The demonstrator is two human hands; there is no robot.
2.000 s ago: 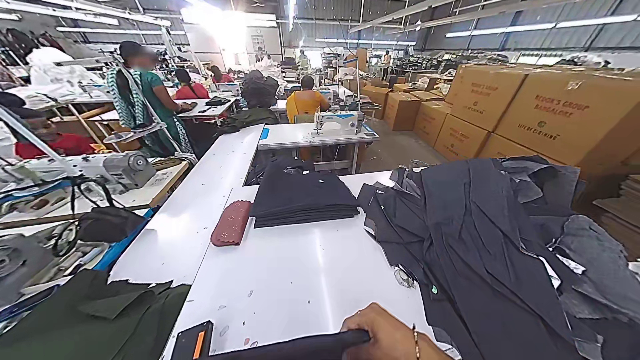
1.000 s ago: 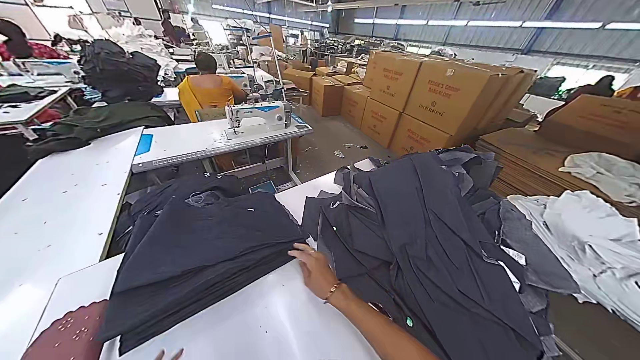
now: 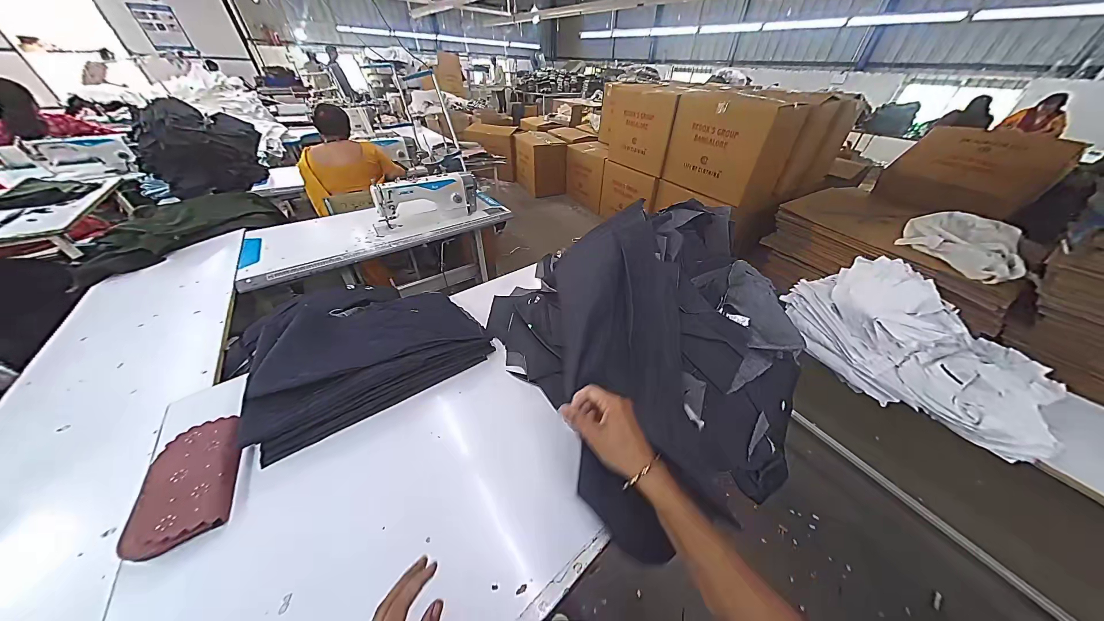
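My right hand, with a bangle at its wrist, pinches the edge of a dark fabric piece that hangs over the corner of the white table. More loose dark pieces lie heaped behind and beside it. My left hand shows only its fingers at the bottom edge, apart and holding nothing, above the white surface. To the left lies a stack of dark fabric pieces, its edges roughly aligned. Beside that stack rests a maroon case with a scalloped edge and cut-out flowers.
A sewing machine stands on a table ahead, with a seated person beyond. Cardboard cartons are piled behind the heap. White fabric lies at the right, near flattened cartons. Green fabric lies at the left.
My right hand has moved from the edge of the dark stack to the loose heap and taken hold of a piece there. Before that, it held dark fabric near the table's front. The view has swung right.
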